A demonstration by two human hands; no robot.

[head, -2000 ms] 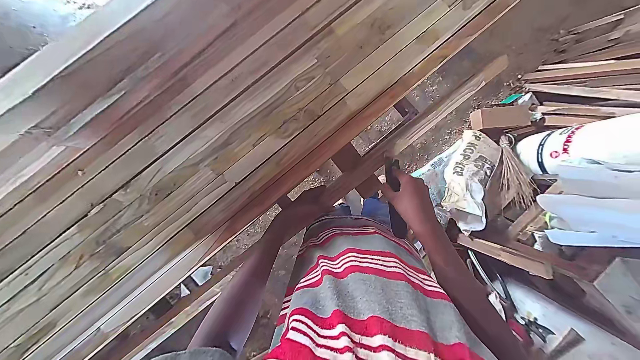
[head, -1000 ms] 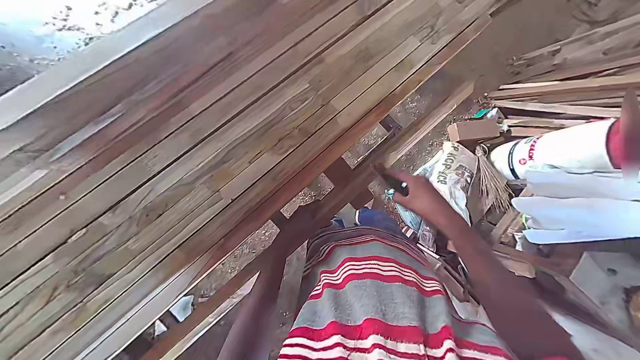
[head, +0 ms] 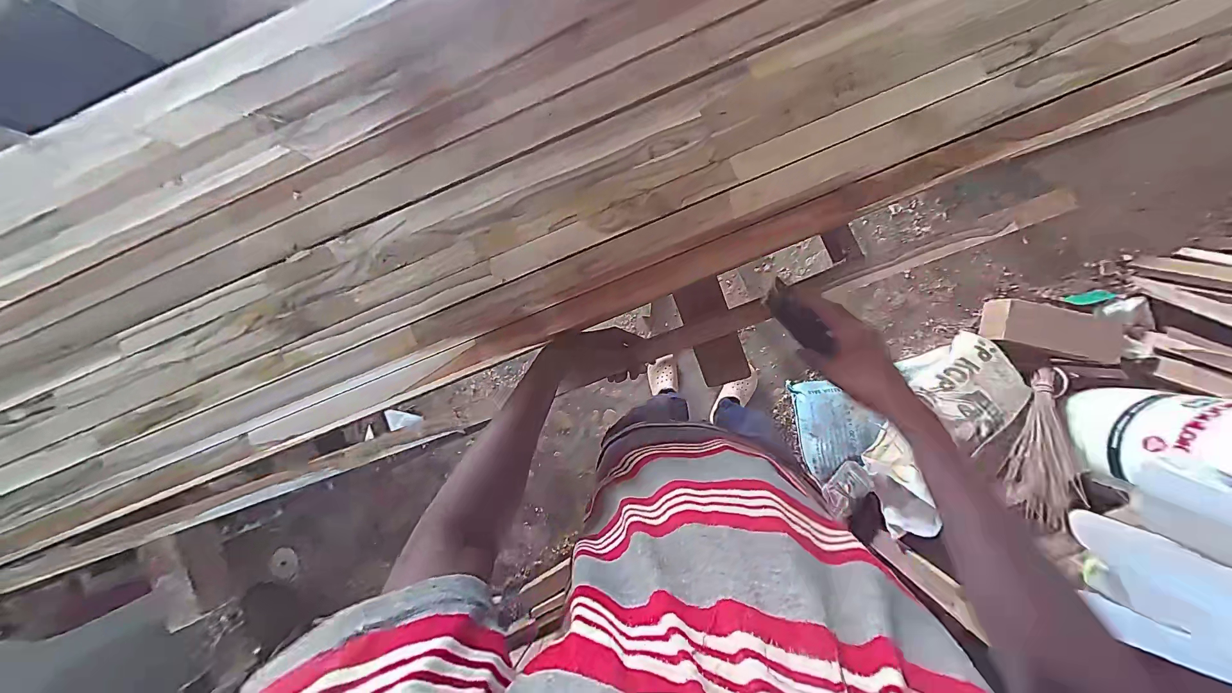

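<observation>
Long wooden strips (head: 616,173) lie side by side as a wide panel running diagonally across the view. At the panel's near edge, my left hand (head: 602,356) is closed around a narrow wooden strip (head: 698,332). My right hand (head: 847,351) grips a dark, flat tool (head: 801,318), whose kind I cannot tell; its far end is at the same strip. Beneath the strip a dark wooden crosspiece (head: 712,332) shows between my feet and the panel. Farther right, a lighter length of wood (head: 991,226) slants away, apparently in line with the strip.
On the ground at right are a printed sack (head: 972,385), a blue printed bag (head: 828,423), a straw broom (head: 1042,452), a cardboard box (head: 1049,327) and a white container (head: 1145,433). Stacked wood offcuts (head: 1189,289) lie beyond. My feet (head: 736,383) are on the ground below.
The view has shifted and turned. My right hand still has the dark tool at the strip, its angle changed from one second ago. My left hand stays on the strip.
</observation>
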